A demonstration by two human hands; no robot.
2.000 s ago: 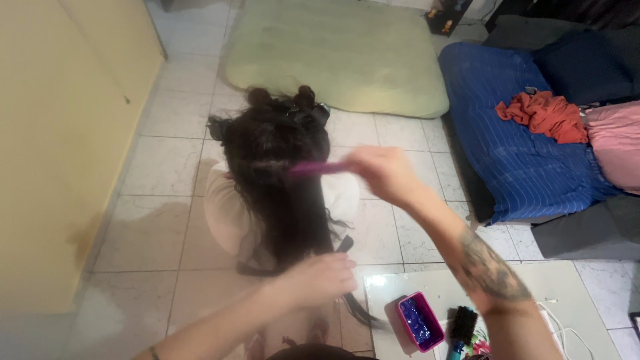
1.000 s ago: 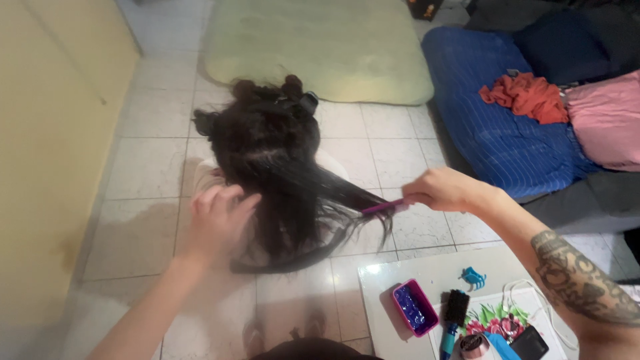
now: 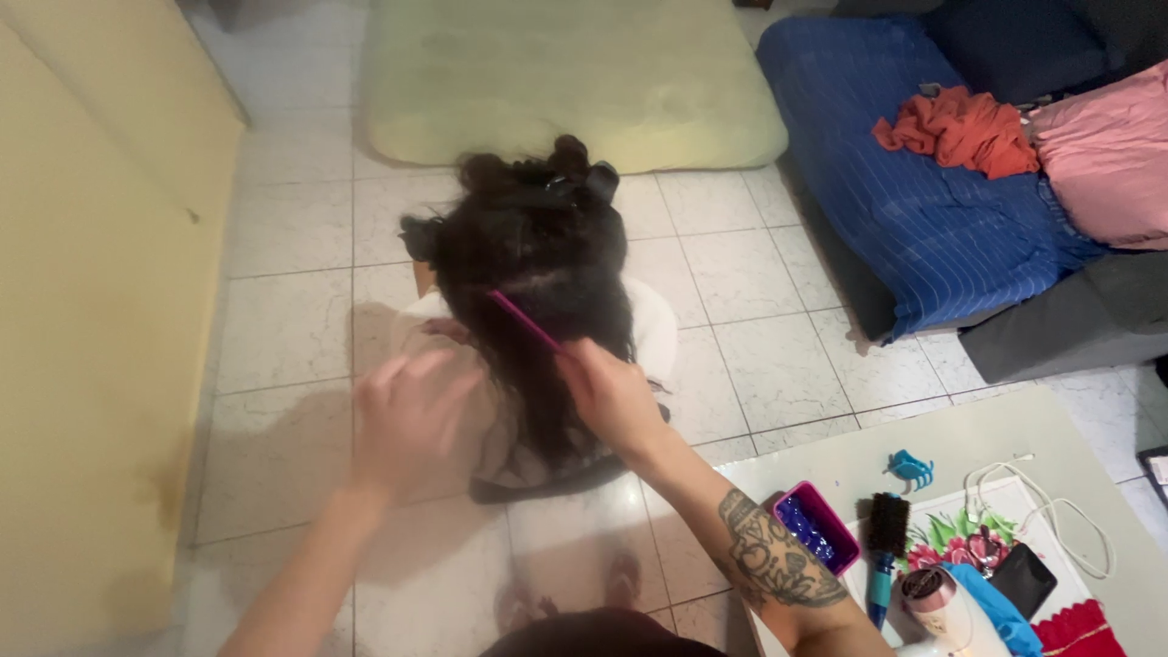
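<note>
A person with long dark hair sits in front of me, seen from above and behind, with several knots of hair pinned up at the top and sides. My right hand grips a purple comb, which lies against the left part of the loose hair. Blurred by motion, my left hand is left of the hair with its fingers spread and nothing seen in it. A white garment shows at the person's shoulders.
At lower right, a table bears a pink container, a round brush, a blue claw clip, a hair dryer, a phone and a white cable. A mattress, a blue-covered sofa and a yellow wall surround the floor.
My right hand has brought the comb from the hair ends at the right back to the left part of the hair. The strand drawn out to the right now hangs down with the rest.
</note>
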